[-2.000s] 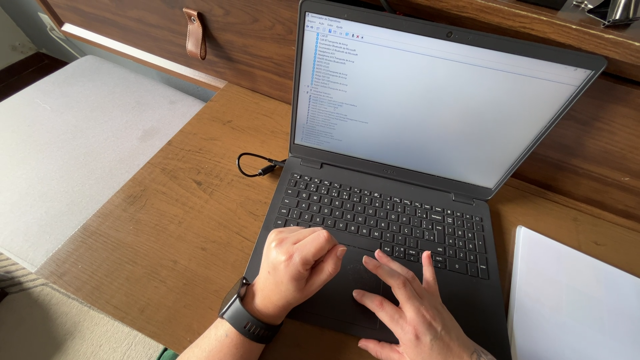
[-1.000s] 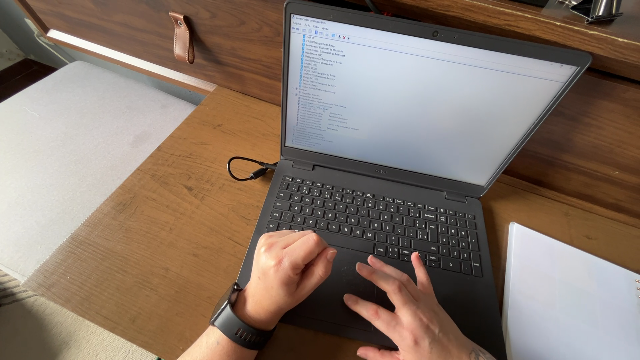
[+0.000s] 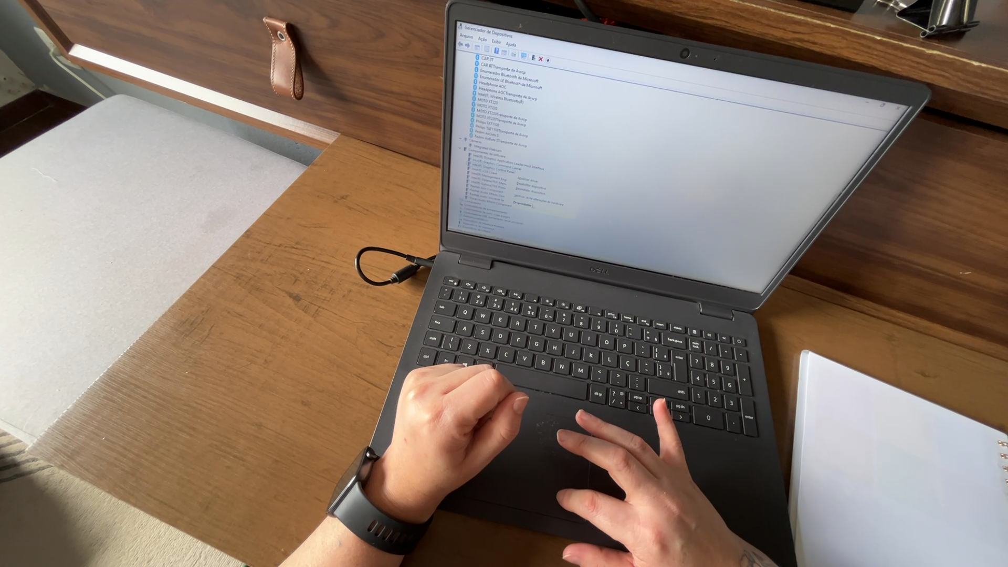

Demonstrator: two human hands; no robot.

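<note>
A black Dell laptop (image 3: 598, 270) stands unfolded on the wooden desk, its screen (image 3: 669, 157) lit with a device list window. My left hand (image 3: 453, 429) is curled into a loose fist over the lower left of the keyboard (image 3: 567, 339) and the palm rest, a dark smartwatch (image 3: 374, 512) on its wrist. Nothing shows inside the fist. My right hand (image 3: 638, 488) is spread over the touchpad (image 3: 547, 445), fingers apart and holding nothing; whether a fingertip touches the pad I cannot tell.
A black cable (image 3: 380, 265) loops out at the laptop's left side. On the right lies a spiral notebook (image 3: 898, 472). A leather pull (image 3: 284, 59) hangs on the wooden panel behind. Metal binder clips (image 3: 937, 17) sit on the shelf at the top right. A pale surface (image 3: 118, 236) adjoins the desk at left.
</note>
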